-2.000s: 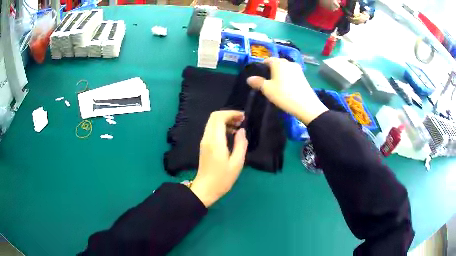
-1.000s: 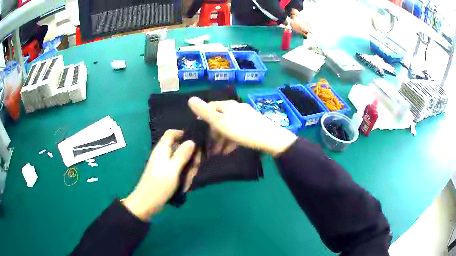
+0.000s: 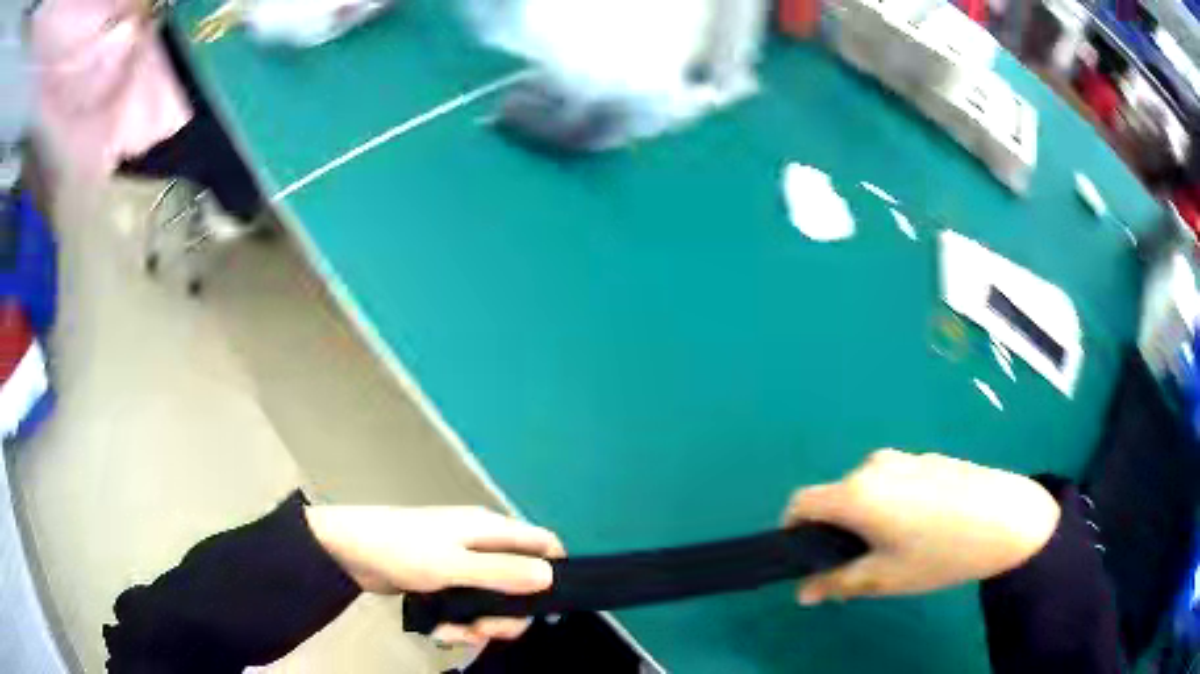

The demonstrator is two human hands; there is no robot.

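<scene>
A thick bundle of black fabric straps (image 3: 678, 571) is stretched nearly level between both hands, over the near edge of the green table. My left hand (image 3: 454, 560) grips it near its left end, and a short piece sticks out past the fingers. My right hand (image 3: 908, 524) grips the other end between thumb and fingers. More black material (image 3: 1142, 507) shows at the right, partly behind the right sleeve. The picture is somewhat blurred.
The green table (image 3: 632, 316) has a white line and curved edge. White cards (image 3: 1013, 310), a rubber band (image 3: 948, 335) and white scraps (image 3: 817, 203) lie right. Stacked cards (image 3: 948, 79) and crumpled clear plastic (image 3: 619, 59) are farther back. A person in pink (image 3: 105, 86) is at left.
The view has swung left, away from the blue bins. The hands have moved apart, with the black bundle now held lengthwise between them, away from the black sheet.
</scene>
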